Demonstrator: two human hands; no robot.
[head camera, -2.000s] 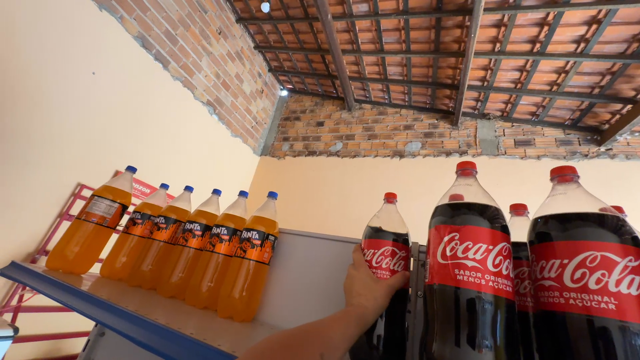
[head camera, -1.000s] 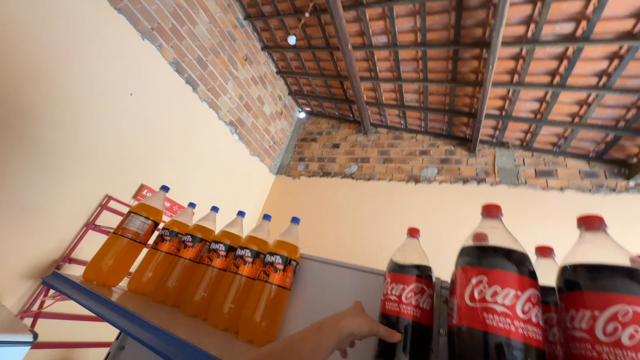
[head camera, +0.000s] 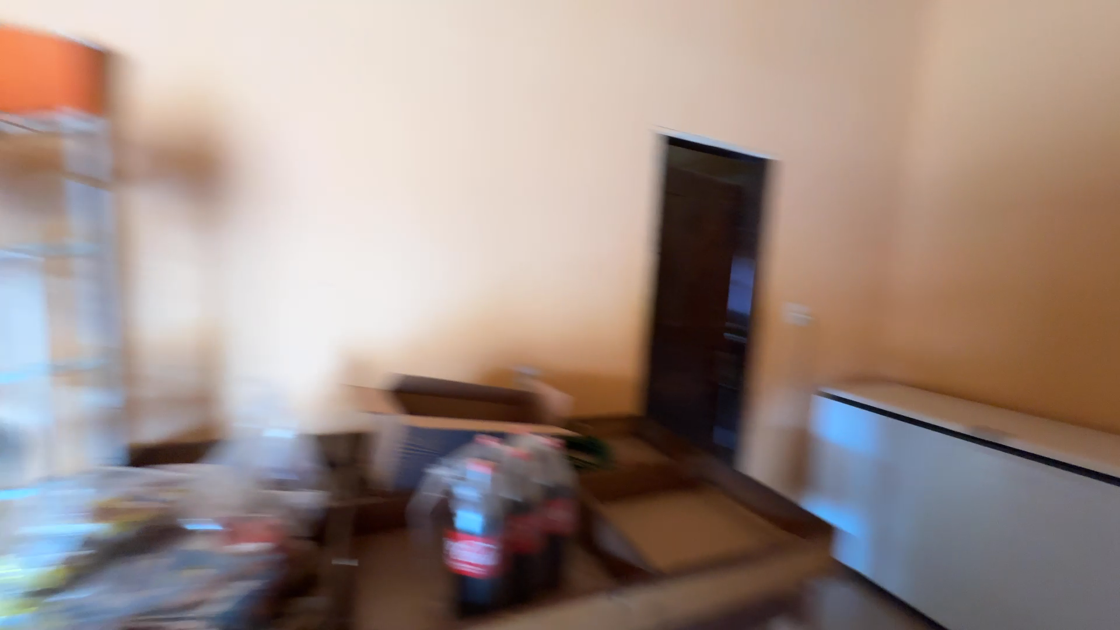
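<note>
Neither of my hands shows in the blurred head view. Several Coca-Cola bottles (head camera: 477, 542) with red labels and dark contents stand close together low in the middle, with clear plastic around their upper parts. Behind them is an open cardboard box (head camera: 472, 420) with its flaps up. A low brown tray-like surface (head camera: 691, 525) lies to the right of the bottles. The blur hides finer detail.
Plastic-wrapped goods (head camera: 140, 534) fill the lower left, near a shelving unit (head camera: 83, 289) with an orange top. A dark doorway (head camera: 704, 297) opens in the back wall. At the right stands a long white cabinet or counter (head camera: 971, 507).
The view has swung from the shelf of Fanta and Coca-Cola bottles to another part of the room. Earlier a hand was on a Coca-Cola bottle, then drew back from its label; now no hand shows.
</note>
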